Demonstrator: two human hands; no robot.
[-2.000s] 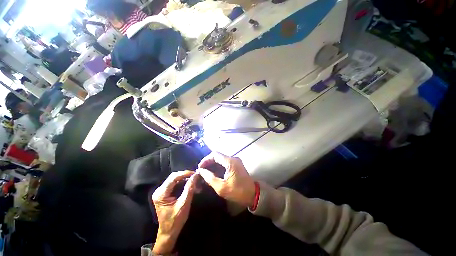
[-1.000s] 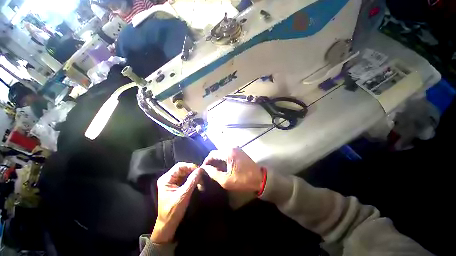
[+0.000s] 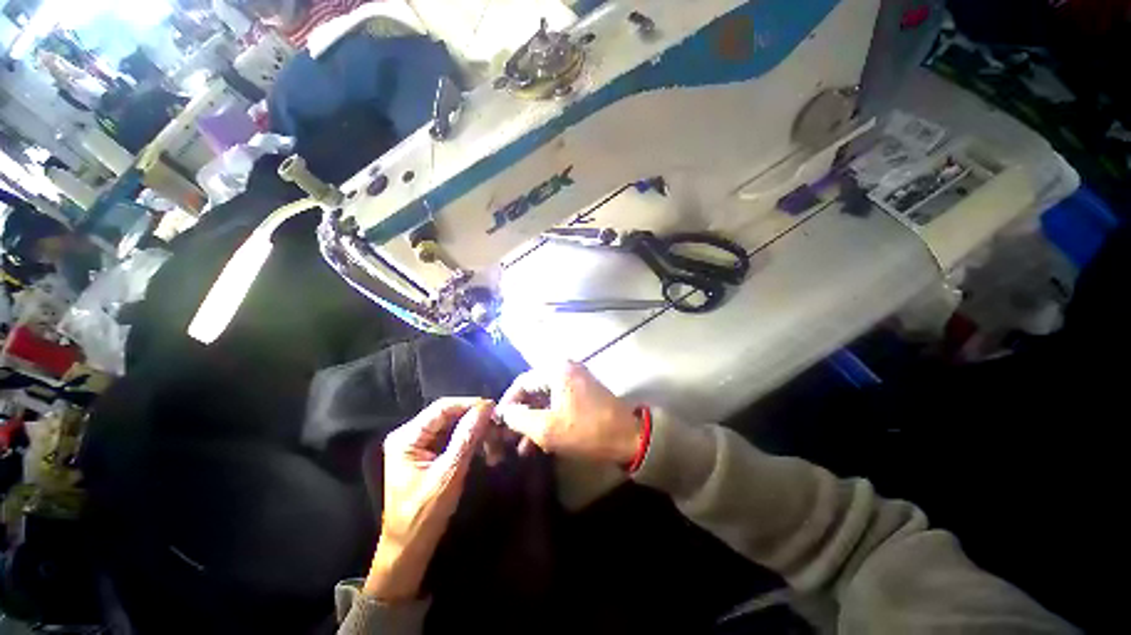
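Black fabric [image 3: 248, 496] lies in a large dark mass left of the needle and over the lap. My left hand [image 3: 429, 478] and my right hand [image 3: 573, 422] meet fingertip to fingertip just below the needle area, over the dark cloth. Both pinch something tiny between thumb and fingers; its shape is too small to tell. The sewing machine [image 3: 620, 149], white with a blue stripe and "JACK" lettering, stands behind my hands. Its presser foot area [image 3: 478, 310] is brightly lit.
Black-handled shears [image 3: 695, 267] lie on the machine bed [image 3: 707, 354] under the arm. A cream paddle-like piece [image 3: 233, 292] hangs left of the head. An accessory tray [image 3: 936, 186] is at the right end, with a blue bin [image 3: 1082, 230] beyond. Cloth heaps are behind.
The view has shifted slightly. My fingertips are still together, with my right hand's fingers a little rearranged around the tiny piece. The shears have stayed in place on the bed.
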